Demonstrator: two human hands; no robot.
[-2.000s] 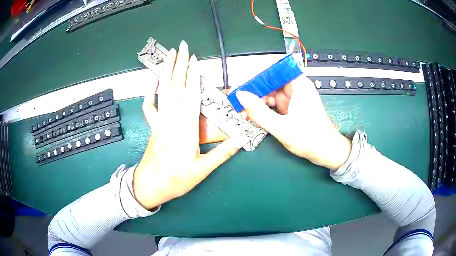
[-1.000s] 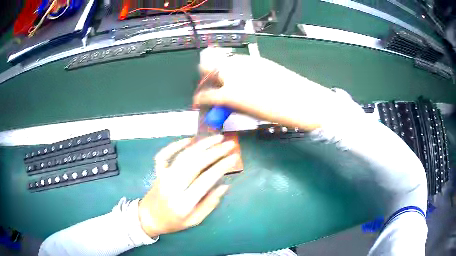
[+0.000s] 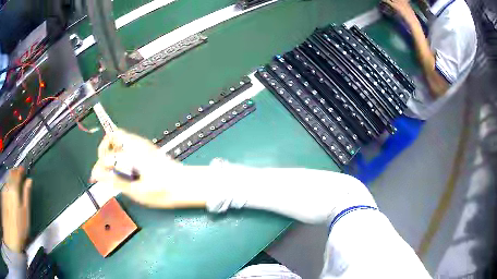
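Observation:
The copper-coloured base plate (image 3: 109,229), with a small dark centre hole, lies bare on the green bench at lower left. My right hand (image 3: 133,169) is just behind and right of it, fingers curled around a small dark bluish end, apparently the test probe, mostly hidden. A thin red wire (image 3: 82,125) ends near this hand. A pale strip (image 3: 103,116) runs back from its knuckles. My left hand (image 3: 16,210) is blurred at the left edge, fingers upward and slightly apart, with nothing visible in it. The worked strip is not identifiable.
Two black dotted strips (image 3: 210,128) lie right of my right hand. Many stacked strips (image 3: 332,87) lie farther right. Patterned strips (image 3: 163,59) stand along the back. Dark equipment with red wires (image 3: 24,103) is at left. Another person's arm (image 3: 425,54) is at upper right.
The view has swung right. The base plate is now uncovered. My hands are apart: the left at the far left edge, the right beside the pale strip. The blue block is mostly hidden.

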